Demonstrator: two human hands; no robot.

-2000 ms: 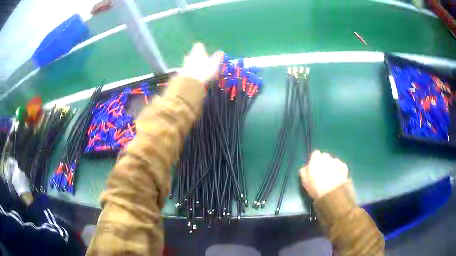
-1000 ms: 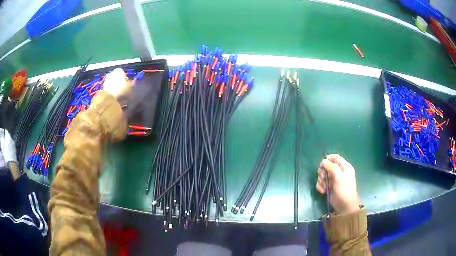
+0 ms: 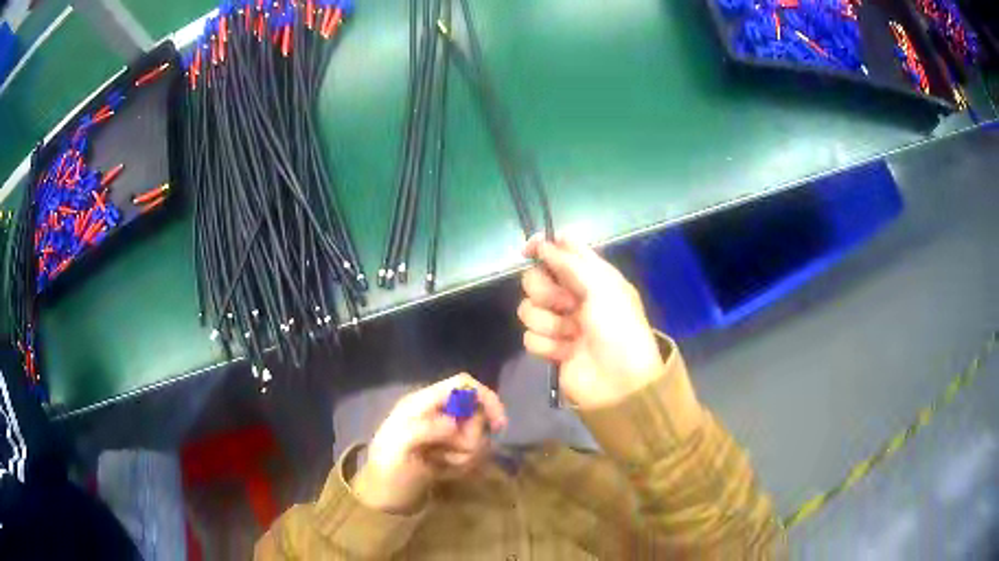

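My right hand (image 3: pixel 581 323) is shut on black cable (image 3: pixel 509 142), holding it over the bench's front edge. Two dark lengths run up from the fist and a silver end hangs below it. My left hand (image 3: pixel 433 438) is over my lap, pinching a blue end piece (image 3: pixel 461 403); no red sleeve can be made out there. The unfitted cable bundle (image 3: pixel 411 164), a few cables with silver near ends, lies left of my right hand. The fitted cable bundle (image 3: pixel 263 164), with blue and red far ends, lies further left.
A black parts tray (image 3: pixel 164 110) of blue and red pieces stands at left, another tray (image 3: pixel 833 86) at upper right. A blue bin (image 3: pixel 789 241) is below the bench edge at right. A red stool (image 3: pixel 236 471) and a person's dark sleeve (image 3: pixel 55 482) are at lower left.
My left hand has moved from the left tray to over my lap with a blue piece. My right hand still holds cable, now at the bench edge. The view has tilted down and shifted right.
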